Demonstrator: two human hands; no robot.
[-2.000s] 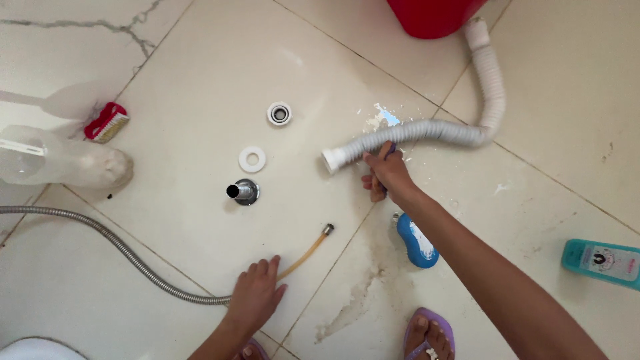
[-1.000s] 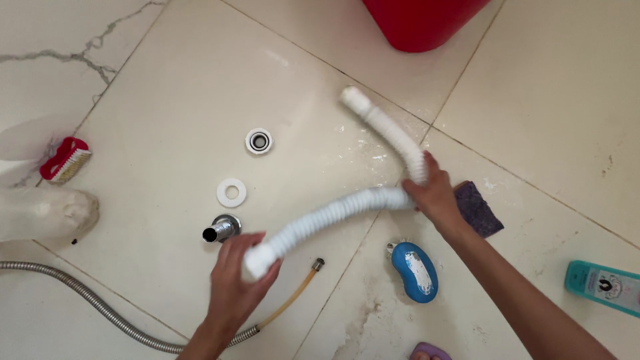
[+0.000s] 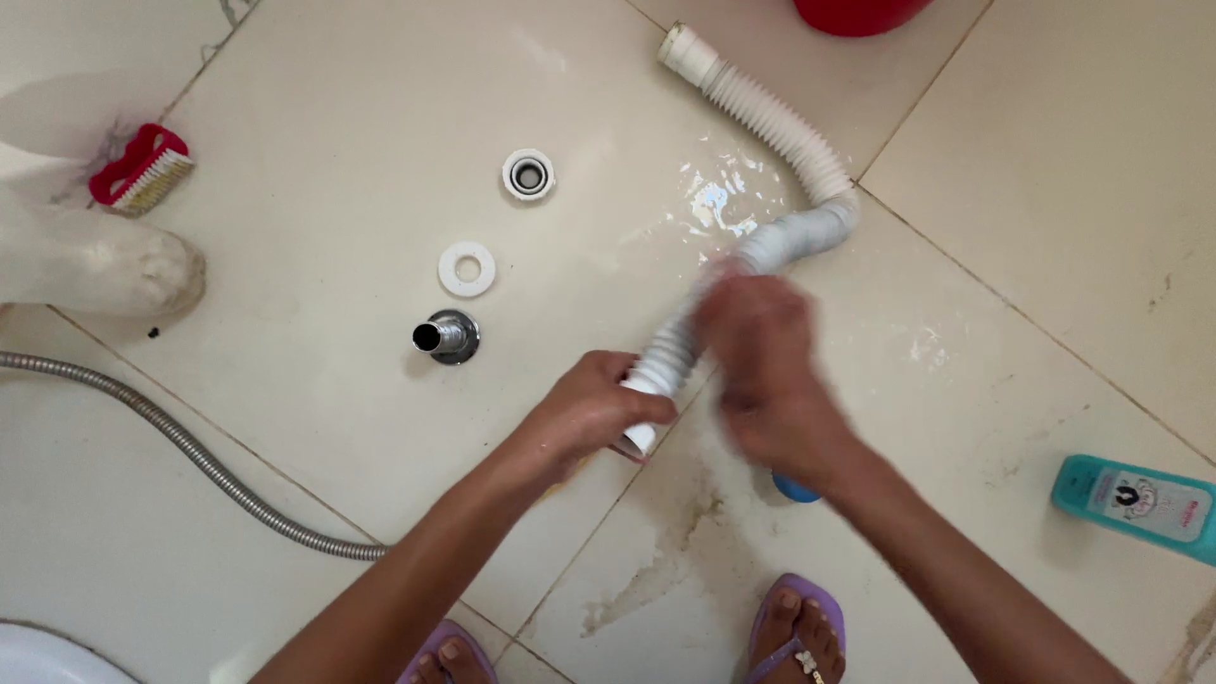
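Observation:
A white corrugated plastic drain hose [image 3: 784, 133] lies bent across the tiled floor, its far end pointing to the top. My left hand [image 3: 613, 404] is wrapped around its near end, just behind the open mouth. Blurred by motion, my right hand [image 3: 765, 361] is at the hose's middle part; whether it holds a scrubbing pad there is hidden. Left of the hose lie a white slip nut with a dark inner ring [image 3: 528, 175], a flat white washer [image 3: 466, 269] and a chrome flanged drain tube [image 3: 448, 337]. A blue object [image 3: 795, 487] is mostly covered by my right hand.
A red brush [image 3: 142, 171] lies at the left by a pale pedestal foot [image 3: 142, 266]. A metal flexible hose [image 3: 204, 465] curves across the lower left. A teal bottle [image 3: 1135, 503] lies at the right, a red container [image 3: 860, 11] stands at the top, and wet suds [image 3: 722, 204] spot the tiles.
Two seconds ago my left hand was off the white hose, near the metal hose's end; now it grips the white hose. The dark pad seen on the floor one second ago is out of sight.

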